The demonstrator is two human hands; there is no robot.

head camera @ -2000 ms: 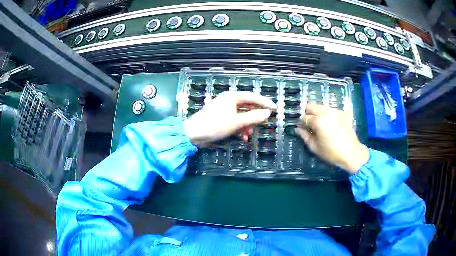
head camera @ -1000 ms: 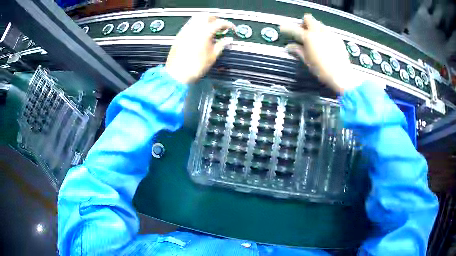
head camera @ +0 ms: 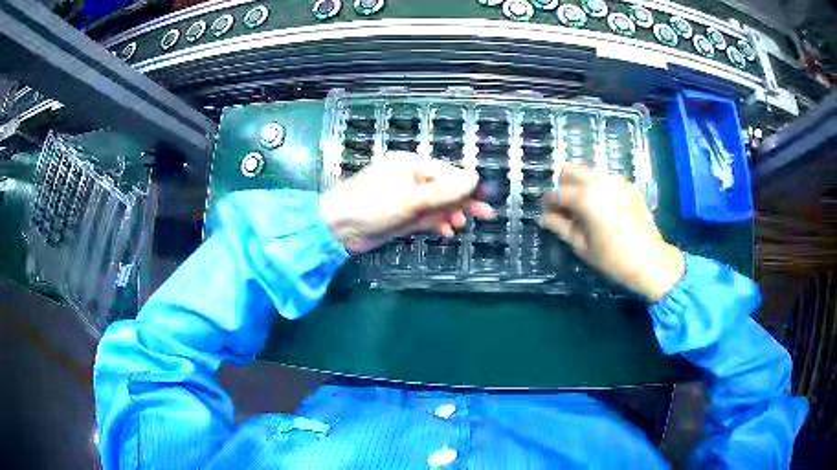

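The clear blister tray (head camera: 440, 280) lies on the green table, with dark round parts in its left and middle columns; the two right columns look glassy. My left hand (head camera: 404, 200) is over the tray's middle, its thumb and fingers pinched on a dark disc (head camera: 493, 186) at the fingertips. My right hand (head camera: 601, 220) is over the right columns, fingers curled and blurred; whether it holds anything cannot be told. Two silver-ringed discs (head camera: 272, 135) lie on the green surface left of the tray.
A conveyor belt (head camera: 427, 10) with silver-ringed discs runs beyond the table. A blue parts bin (head camera: 714, 197) with pale items stands at the right table edge. Stacked clear trays (head camera: 78, 248) lie at the far left. A grey metal post (head camera: 101, 78) slants at the upper left.
Both hands have come back from the conveyor belt to over the tray. The left hand now has a dark disc at its fingertips. The view has shifted, showing both loose discs again.
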